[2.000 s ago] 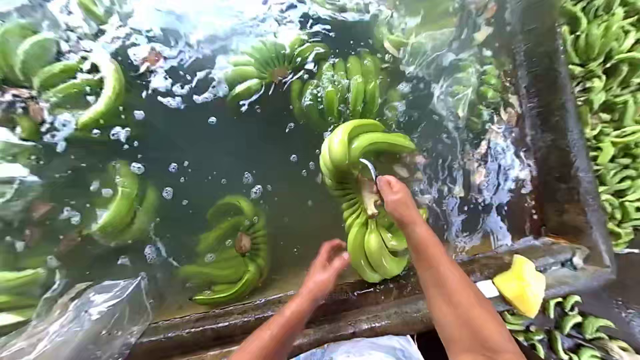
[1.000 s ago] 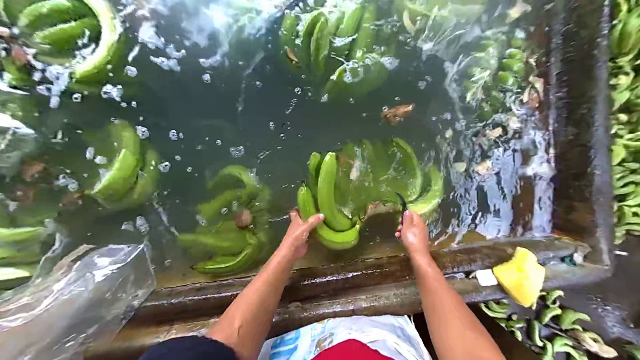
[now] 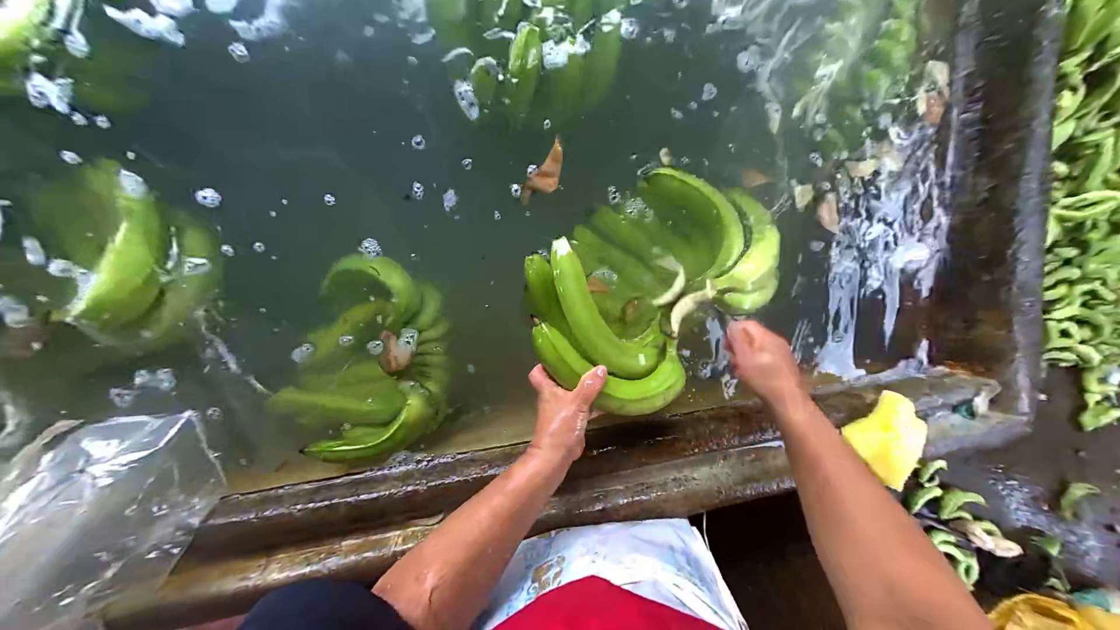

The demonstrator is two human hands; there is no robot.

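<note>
A hand of green bananas (image 3: 612, 359) lies partly under water at the near wall of a water tank, its pale cut crown facing right. My left hand (image 3: 567, 407) grips the lower left bananas, thumb on top. My right hand (image 3: 761, 359) is closed just right of the crown, above the water; the blade seen earlier hardly shows now, and most of its handle is hidden in my fist. To the left, another hand of green bananas (image 3: 376, 367) floats near the tank's edge.
More banana hands (image 3: 131, 254) float at the left and top. The tank's wet rim (image 3: 665, 477) runs along the near side. A yellow sponge-like piece (image 3: 888, 437) sits on the right corner, clear plastic sheeting (image 3: 114, 499) hangs at left, and many small green bananas (image 3: 1085, 219) lie beyond the right wall.
Two seconds ago the bananas stood more upright, with my right hand holding a curved blade at their crown. They now lie lower in the water, and my left hand has taken hold of them.
</note>
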